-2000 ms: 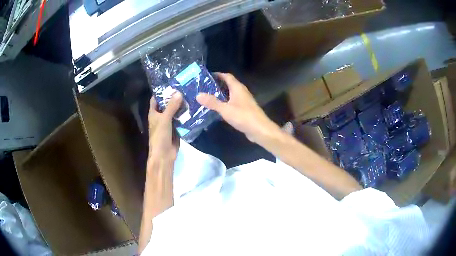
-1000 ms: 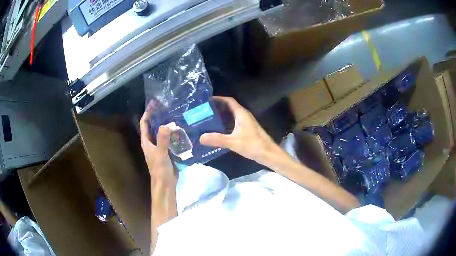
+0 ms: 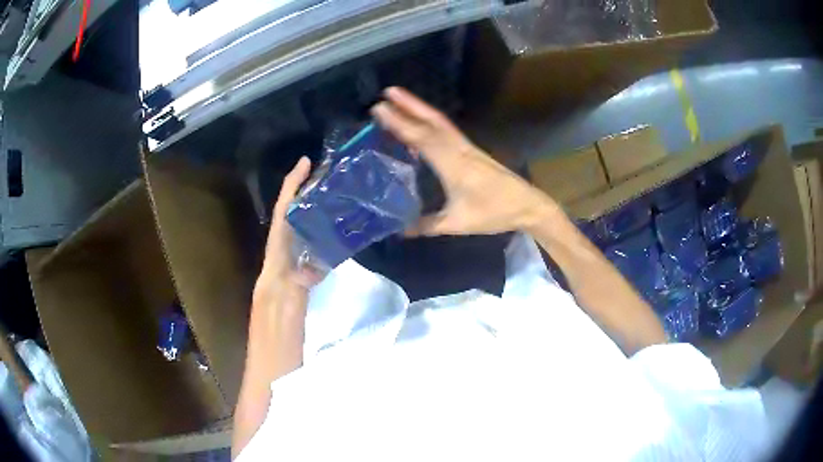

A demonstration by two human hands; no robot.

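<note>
A navy smartwatch box (image 3: 347, 203) in clear crinkled film is held above the lap, tilted, with an end or side face towards me. My left hand (image 3: 293, 235) is under and around its left side, fingers partly hidden by the box. My right hand (image 3: 451, 171) is at the box's right side, fingers and thumb spread apart; whether it touches the box is hard to tell. The sealing jaw (image 3: 316, 54) of the silver-white machine runs beyond the hands.
The supply carton (image 3: 577, 257) on the right holds many film-wrapped navy boxes. The receiving carton (image 3: 99, 352) on the left holds a few. A film carton (image 3: 596, 68) stands beyond, near small brown cartons (image 3: 632, 153). Another person's sleeve (image 3: 45, 406) shows at lower left.
The box has turned from its watch-picture face to another face, and its film now lies close around it. My right hand has spread and moved up and right.
</note>
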